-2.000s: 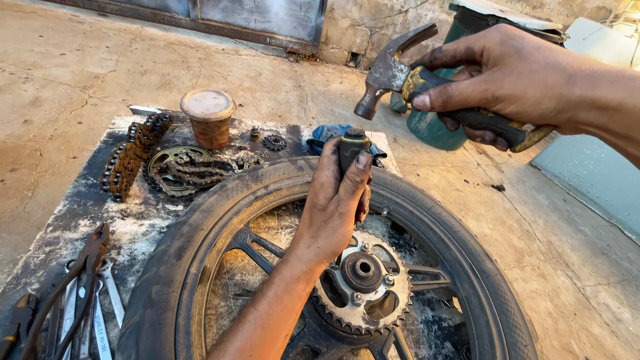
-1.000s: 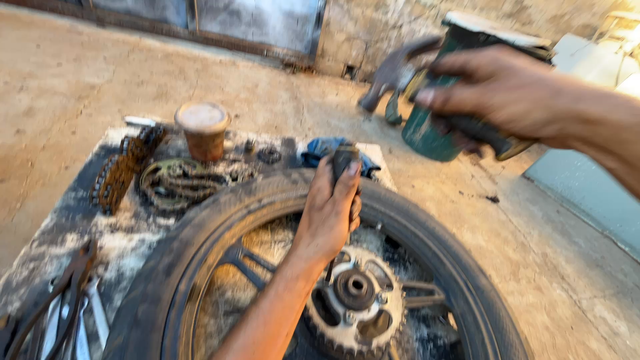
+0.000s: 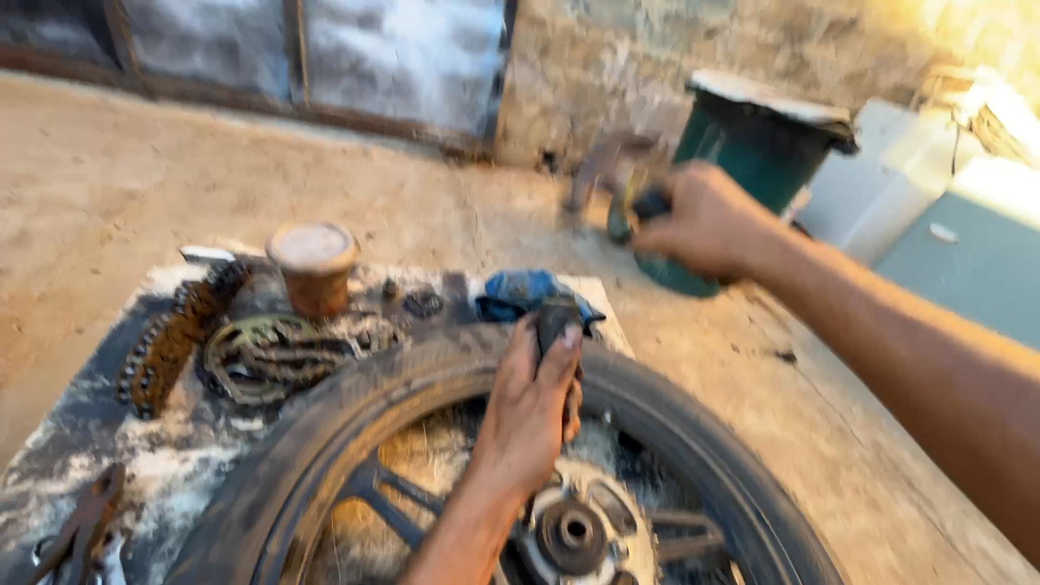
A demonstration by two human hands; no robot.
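Observation:
My left hand [image 3: 532, 390] grips the dark handle of a tool [image 3: 557, 317] upright above the wheel; its lower end is hidden behind the hand. My right hand [image 3: 703, 223] is shut on a claw hammer [image 3: 605, 171], blurred and raised up and to the right of that handle. Below lies a motorcycle wheel with a black tire [image 3: 666, 406] and dark spokes. A toothed rear sprocket [image 3: 630, 516] surrounds the hub [image 3: 571, 532], just below my left hand.
On the stained board [image 3: 154, 463] lie a rusty chain [image 3: 175, 341], a sprocket with chain [image 3: 268, 357], a lidded container [image 3: 314, 268], a blue cloth [image 3: 524, 292] and pliers [image 3: 85, 520]. A green bucket [image 3: 743, 154] stands behind on the concrete floor.
The view has shifted. The hammer is still in my right hand, its head now blurred and farther from the upright handle than two seconds ago. My left hand keeps its grip on that handle.

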